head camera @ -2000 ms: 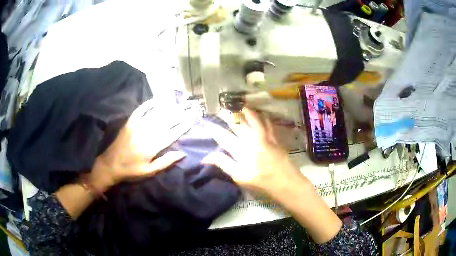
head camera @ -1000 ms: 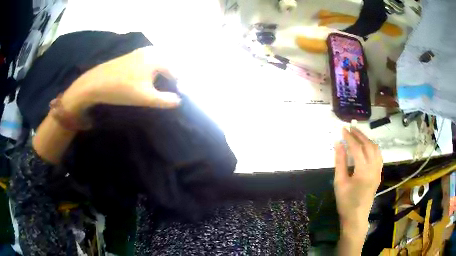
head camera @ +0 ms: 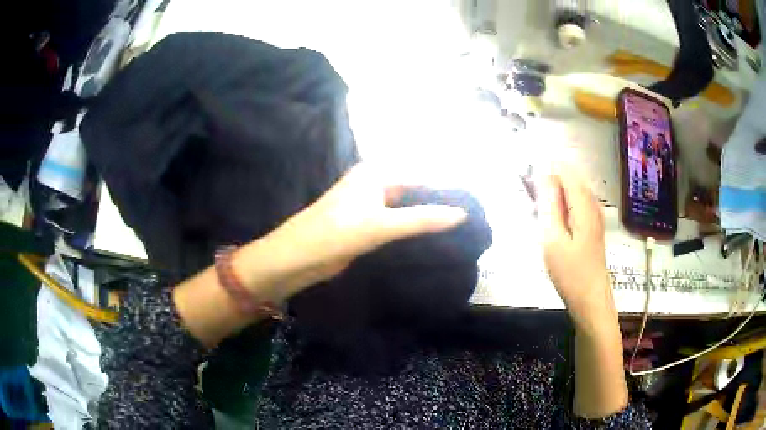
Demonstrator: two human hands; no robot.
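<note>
The dark garment (head camera: 243,126) lies heaped on the white table at the left and hangs over the front edge. My left hand (head camera: 369,218) lies across it, with a fold of cloth between thumb and fingers; the fingertips are washed out by glare. My right hand (head camera: 575,239) is right of the cloth, apart from it, palm down over the table. A small dark slim thing shows beside its fingertips; glare hides whether the fingers hold it. The needle area is lost in glare.
A lit smartphone (head camera: 647,164) lies right of my right hand, with a white cable (head camera: 647,290) at its lower end. Orange-yellow strips (head camera: 595,104) and a black strap (head camera: 690,55) are behind it. A printed paper sheet (head camera: 745,180) is at the far right.
My right hand has left the phone's lower end and moved left towards the machine. My left hand has shifted its place on the cloth. The camera view has shifted, and the machine head shows less than at first.
</note>
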